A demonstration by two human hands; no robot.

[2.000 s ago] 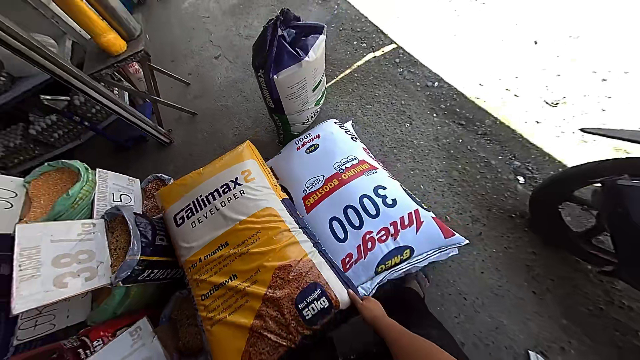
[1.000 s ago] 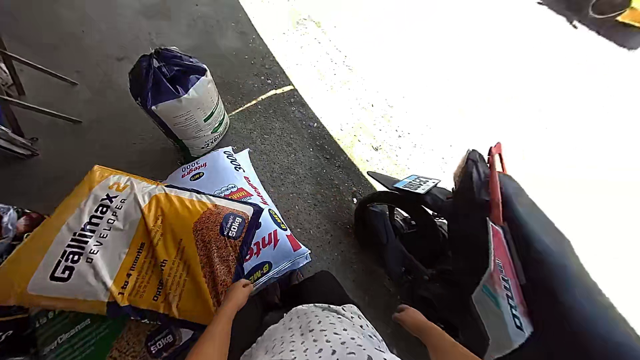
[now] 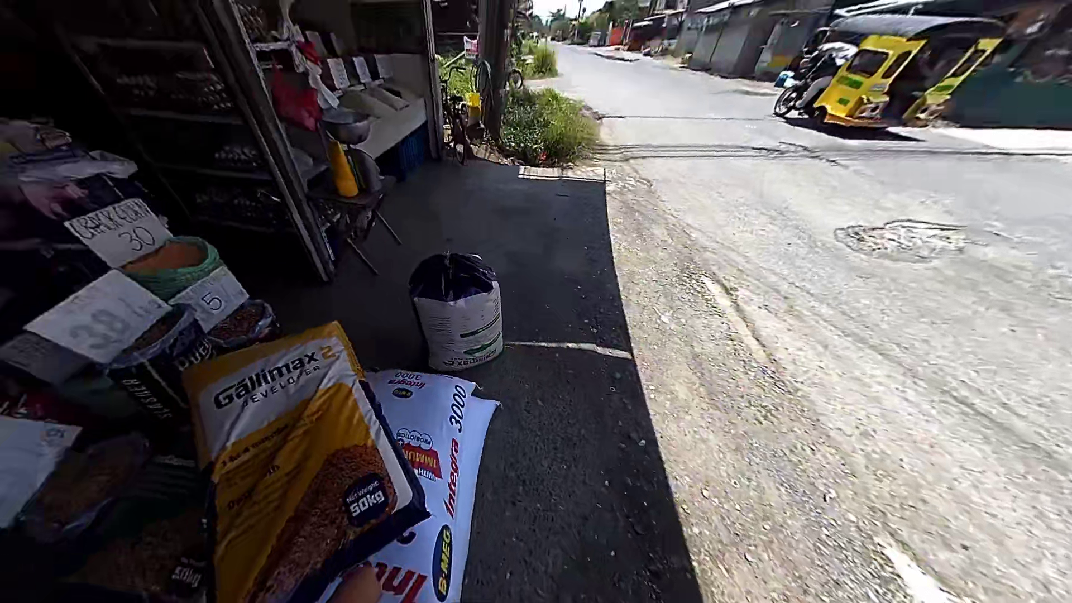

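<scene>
Only a small part of my left hand (image 3: 358, 584) shows, at the bottom edge against the lower edge of a yellow and white Gallimax feed sack (image 3: 293, 461); its fingers are too cut off to show a grip. That sack leans at a tilt, overlapping a white B-MEG Integra 3000 feed sack (image 3: 469, 452) on its right. Beyond them a white sack with a gathered dark top (image 3: 459, 322) stands upright on the pavement. My right hand is out of view.
Open feed sacks, one a green sack of grain (image 3: 173, 261), and handwritten price cards (image 3: 99, 314) crowd the left. Behind are metal-framed shelves (image 3: 276, 142) and a small table (image 3: 356, 197) with a scale. A yellow tricycle (image 3: 871, 79) is on the sunlit road.
The view has swung up towards the street. My right hand and the motorcycle, seen one second ago, are out of view. My left hand is still by the yellow sack's lower edge.
</scene>
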